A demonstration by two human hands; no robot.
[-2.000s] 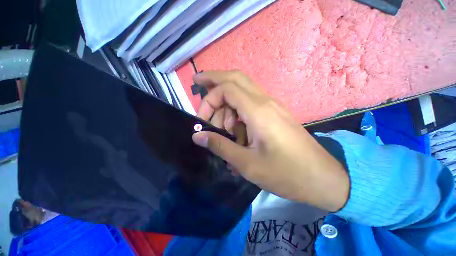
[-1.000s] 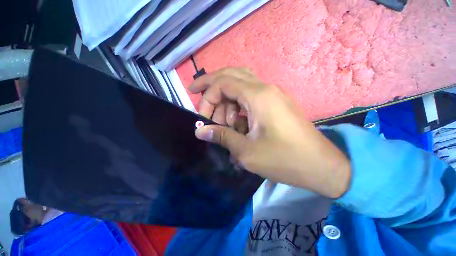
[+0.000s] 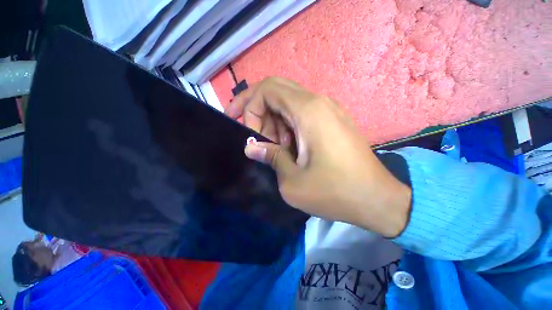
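A black glossy tablet is held tilted above my lap, its dark face towards me. My right hand grips its upper right edge, with the thumb on the face and the other fingers curled at the edge. A small round white-pink sticker shows at the thumb tip. A small dark-grey rectangle lies on the salmon-red mat just beyond my fingers. My left hand is not in view; the tablet hides what is behind it.
White foam sheets are stacked behind the tablet. Blue bins and a red surface are at lower left, near another person's head. Another blue bin is at right, below the mat's edge.
The tablet's lower edge has risen a little in the view. My right hand has shifted slightly up with it, still gripping the edge by the sticker.
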